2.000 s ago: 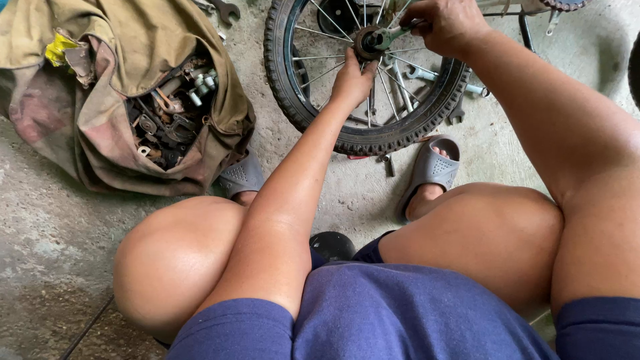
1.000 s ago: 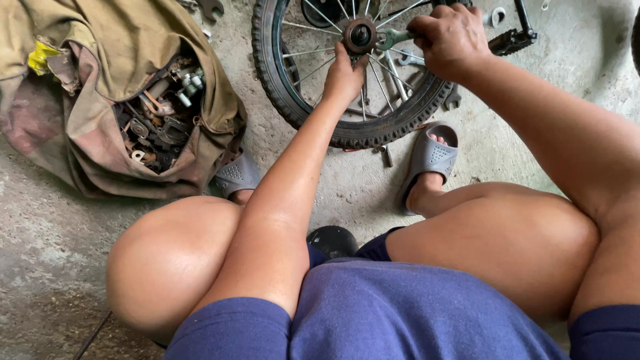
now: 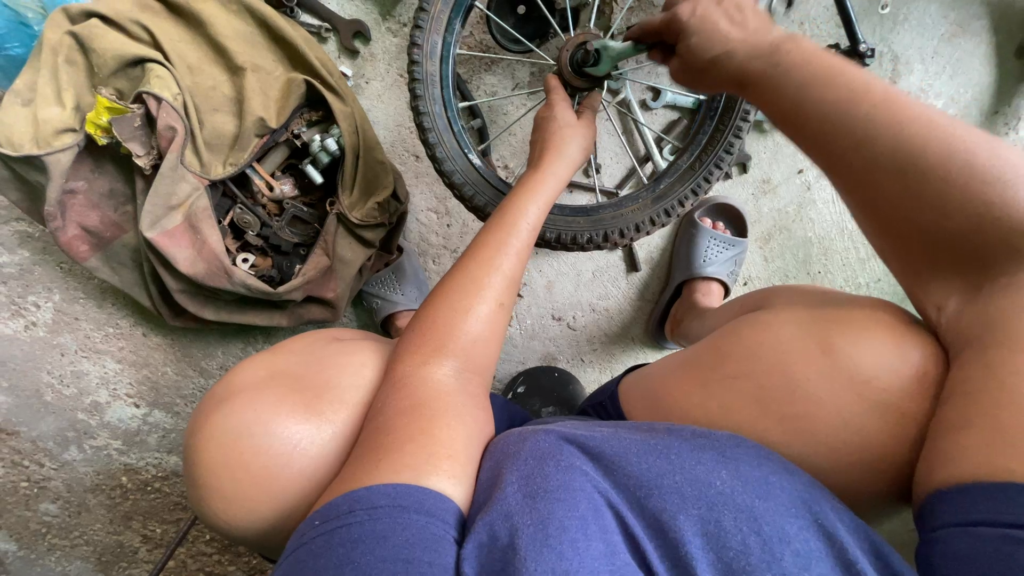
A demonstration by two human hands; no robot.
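Note:
A spoked bicycle wheel (image 3: pixel 596 206) with a knobby tire lies at the top of the view. Its hub (image 3: pixel 578 62) faces up, with a threaded axle at its centre. My left hand (image 3: pixel 562 132) grips the hub from below, thumb and fingers around its near side. My right hand (image 3: pixel 708 40) is closed on a green wrench (image 3: pixel 620 54), whose head sits at the axle. The wrench points right from the hub, and my fingers cover its far end.
A worn canvas bag (image 3: pixel 180 192) of metal parts lies open at left. An open-end wrench (image 3: pixel 340 22) rests on the concrete beyond it. More wrenches (image 3: pixel 676 99) lie under and beside the wheel. A short metal piece (image 3: pixel 634 258) lies near the tire, between my sandalled feet. A crank arm (image 3: pixel 850 28) shows at upper right.
The wrench was angled up to the right two seconds ago and now lies nearer level. My right hand stays on it and my left hand stays at the hub.

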